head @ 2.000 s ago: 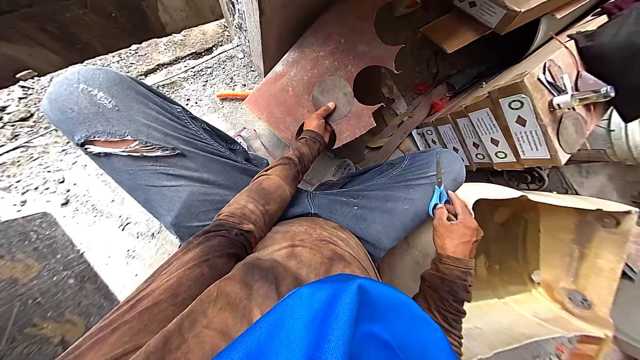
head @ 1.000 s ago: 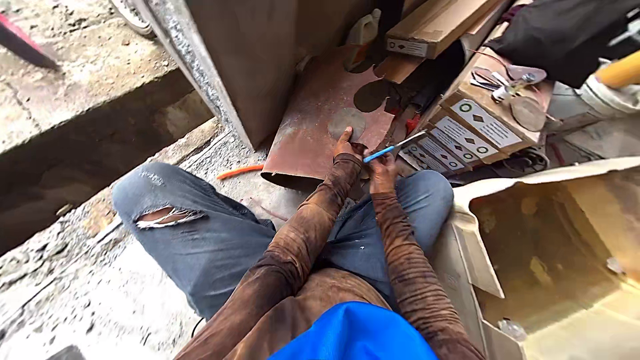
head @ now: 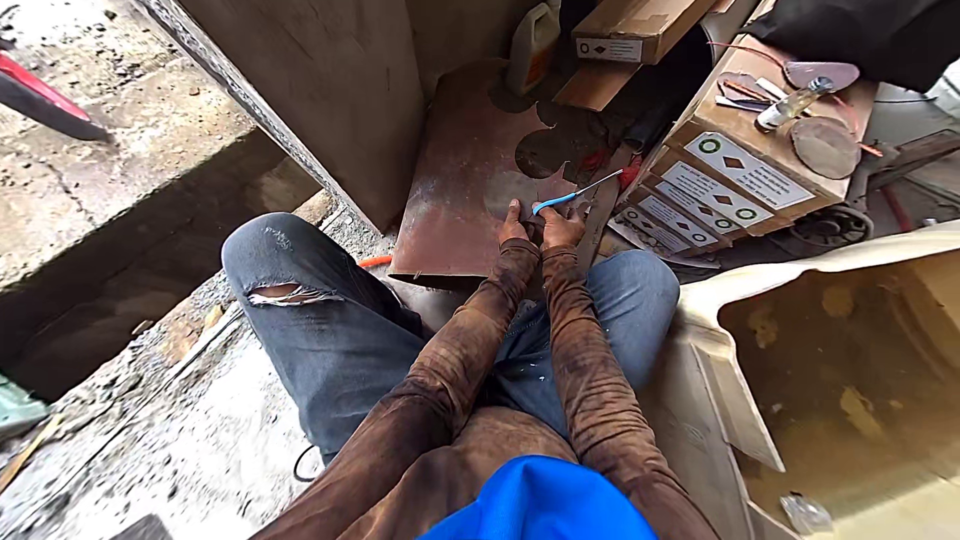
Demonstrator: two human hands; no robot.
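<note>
A reddish-brown sheet [head: 457, 195] with round cut-outs along its far right edge lies in front of my knees, its near edge curled up. On it is a grey disc [head: 506, 193], and my left hand [head: 516, 223] grips the sheet's edge beside this disc, thumb on top. My right hand [head: 561, 225] is closed on blue-handled scissors [head: 556, 201], right beside my left hand. The scissors' blades point up and to the right, over the sheet's right edge. The fingers under the sheet are hidden.
Stacked cardboard boxes [head: 682, 142] at the right carry a glass bottle [head: 793, 103], a round disc [head: 825, 147] and tools. A large cream moulded shell [head: 705, 360] stands by my right knee. A plastic jug [head: 534, 49] stands behind the sheet; a trench [head: 142, 277] runs at the left.
My right hand, with the scissors, has moved from above my right knee to the sheet beside my left hand. The view has shifted. The left hand stays at the sheet by the disc.
</note>
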